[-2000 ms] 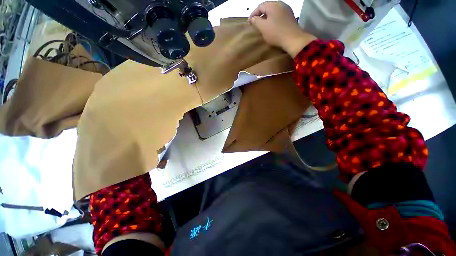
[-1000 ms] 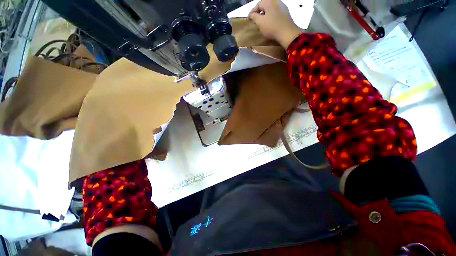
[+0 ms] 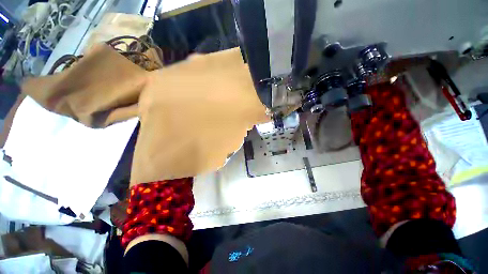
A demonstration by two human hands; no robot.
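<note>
The tan-brown bag panel (image 3: 192,112) lies on the machine table left of the needle, its ragged right edge at the presser foot (image 3: 277,122). The perforated needle plate (image 3: 278,140) shows beside it. My left hand is hidden under the panel; only the red-patterned sleeve (image 3: 160,208) shows. My right sleeve (image 3: 398,155) reaches up behind the machine head's dark round knobs (image 3: 334,88); my right hand is hidden there.
A brown piece (image 3: 88,85) with strap loops (image 3: 131,48) lies at left beside a white sheet (image 3: 64,155). Red-handled snips (image 3: 456,101) are at upper right, above printed paper (image 3: 468,144). More pieces (image 3: 53,251) lie at lower left.
The view has shifted, showing more of the machine head. The panel is now left of the needle, and the darker brown part right of it is out of sight. The right hand has gone behind the machine.
</note>
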